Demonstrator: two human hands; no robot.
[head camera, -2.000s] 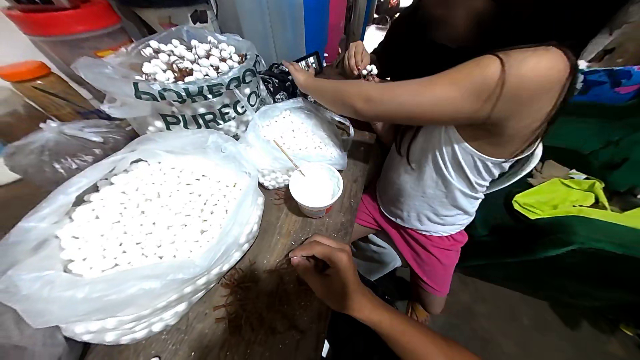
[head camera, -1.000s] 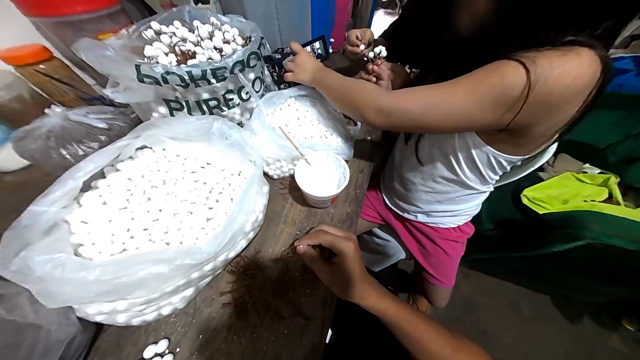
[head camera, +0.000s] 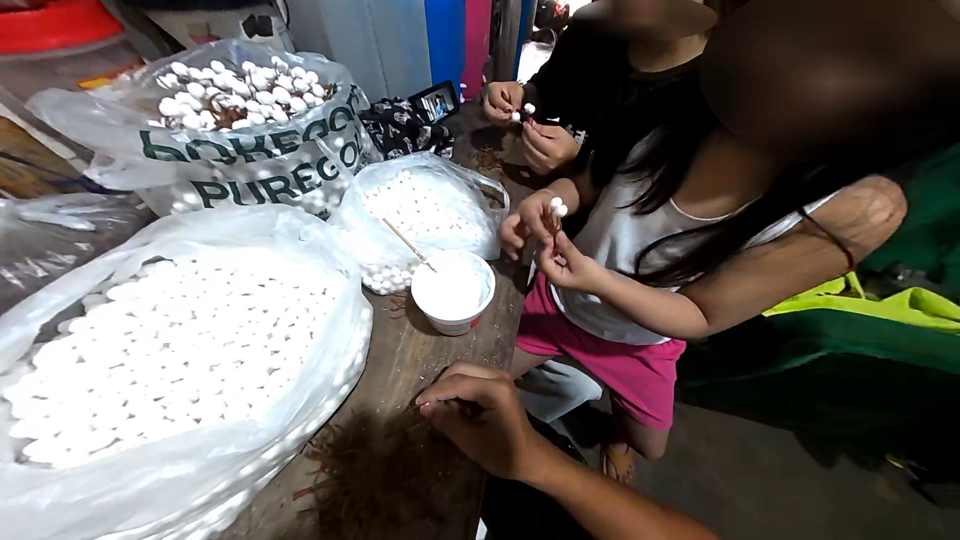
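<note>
My right hand (head camera: 480, 420) is over the near edge of the wooden table (head camera: 405, 360), thumb and forefinger pinched together; whether something thin is between them cannot be told. My left hand is out of view. Brown wire-like strands (head camera: 330, 465) lie on the table left of my hand. Beyond my hand stands a tub of white paste (head camera: 453, 292) with a thin stick (head camera: 405, 241) leaning in it. A large plastic bag of white balls (head camera: 180, 352) fills the left side. Behind the tub sits a smaller bag of white balls (head camera: 420, 206).
A printed plastic bag (head camera: 247, 161) holds white balls on brown stems. A phone (head camera: 435, 103) leans on black patterned cloth (head camera: 409, 131). To the right, a person in a white top (head camera: 622, 247) and another in black (head camera: 577, 67) hold stemmed white balls. Red-lidded container (head camera: 60, 26), back left.
The nearer person's hand has drawn back from the phone, and both of that person's hands now hold stemmed white balls. My right hand stays by the table edge in a similar pinched pose.
</note>
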